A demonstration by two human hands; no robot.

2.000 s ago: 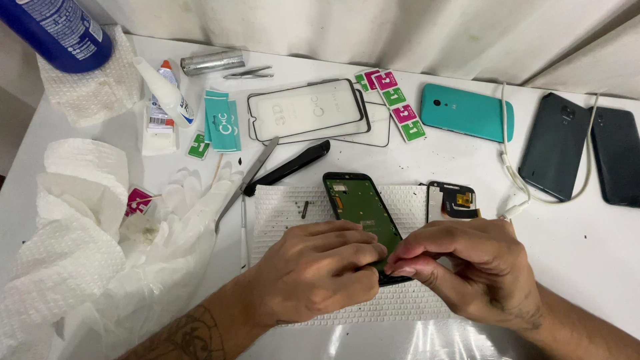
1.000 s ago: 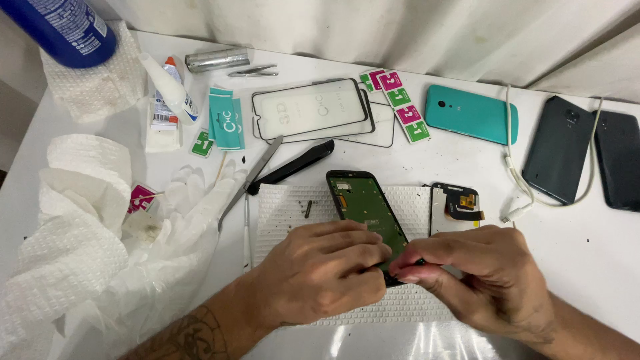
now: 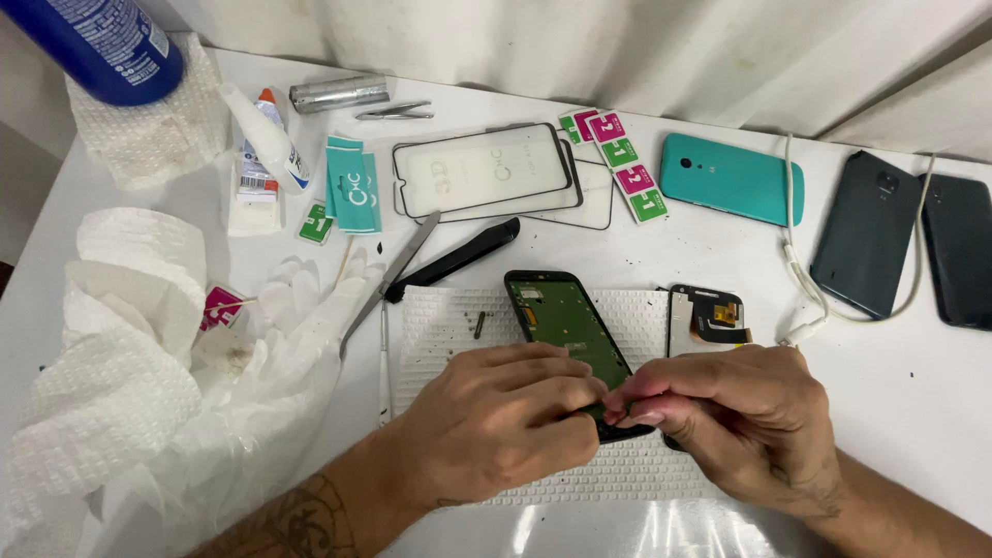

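A phone frame with a green circuit board (image 3: 577, 318) lies tilted on a white textured paper towel (image 3: 535, 490). My left hand (image 3: 511, 418) rests over its lower left part, fingers curled on the board and edge. My right hand (image 3: 728, 426) pinches thumb and forefinger together at the frame's lower right edge; whether something small is between the fingertips cannot be told. Right of the frame lies a phone screen assembly (image 3: 687, 318) with a flex cable, partly behind my right hand. A small dark metal part (image 3: 480, 325) and crumbs lie on the towel to the left.
Behind are a folding knife (image 3: 457, 256), tempered glass sheets (image 3: 480, 170), tweezers (image 3: 395, 111) and wipe packets (image 3: 635, 180). Left are gloves (image 3: 302, 372), crumpled paper towel (image 3: 108, 387), a glue bottle (image 3: 267, 139) and a blue bottle (image 3: 116, 54). Right are a teal phone (image 3: 728, 180), dark phones (image 3: 868, 232) and a white cable (image 3: 798, 279).
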